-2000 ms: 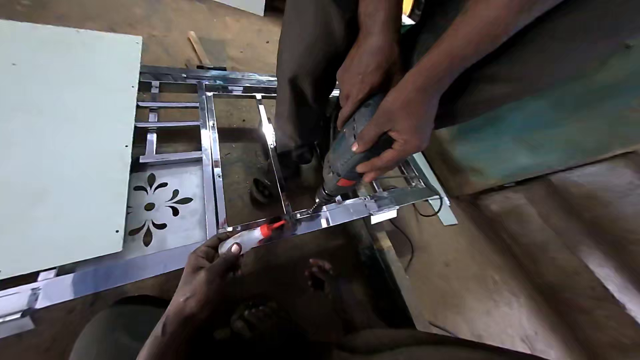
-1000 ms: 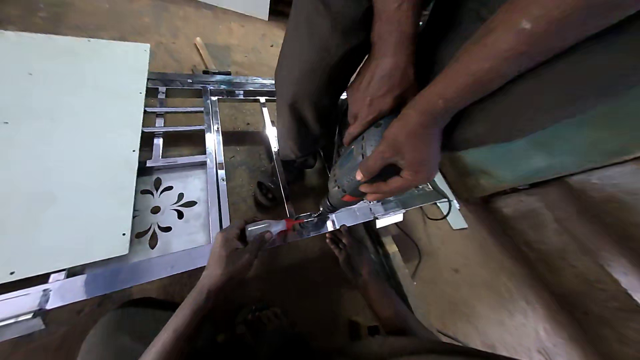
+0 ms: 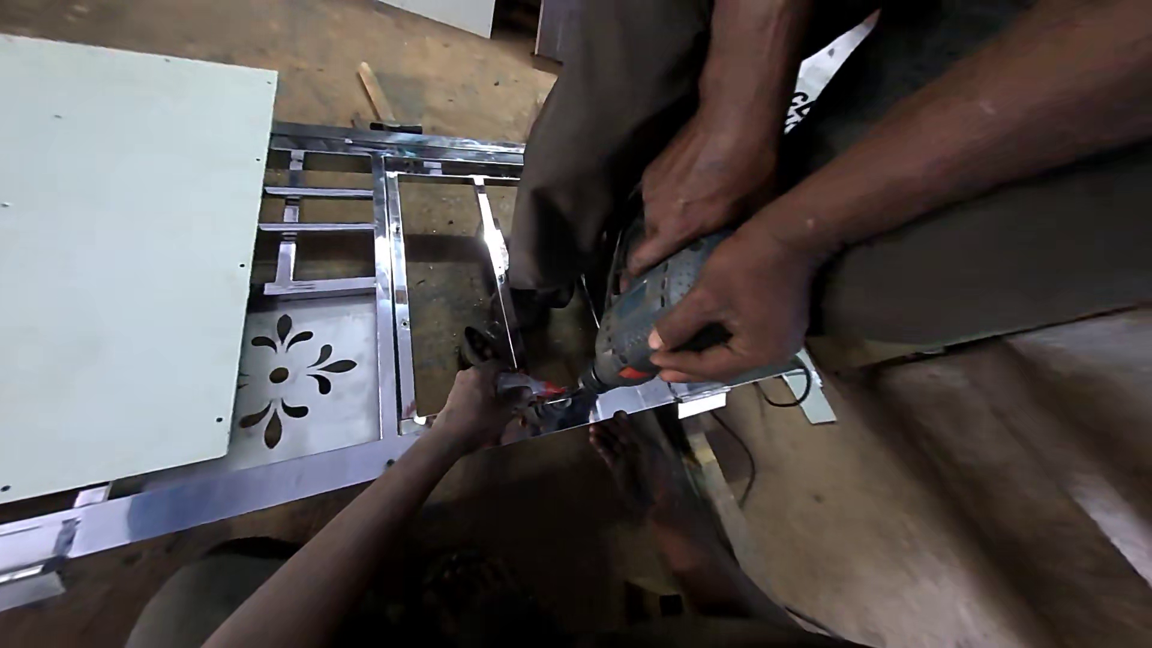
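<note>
My left hand (image 3: 477, 409) grips a screwdriver with a clear and red handle (image 3: 531, 387), its red end pointing right along the lower rail of a shiny metal frame (image 3: 270, 486). Below that rail, my right hand (image 3: 625, 454) has its fingertips at the rail's edge; it is dim, and whether it grips the rail cannot be told. Another person's two hands hold a blue-grey power drill (image 3: 639, 315) tilted down to the left. The drill's chuck is close to the screwdriver's red end, and its exact contact point is hidden in shadow and glare.
A pale flat panel (image 3: 126, 261) covers the frame's left part, beside a metal plate with a cut-out flower pattern (image 3: 310, 378). The co-worker's trouser leg crosses the frame. A black cable (image 3: 749, 459) lies on the floor at the right, and a wooden stick (image 3: 373, 90) behind the frame.
My right hand has come up to the rail's lower edge. My left hand has moved right along the rail with the screwdriver, closer to the drill's chuck.
</note>
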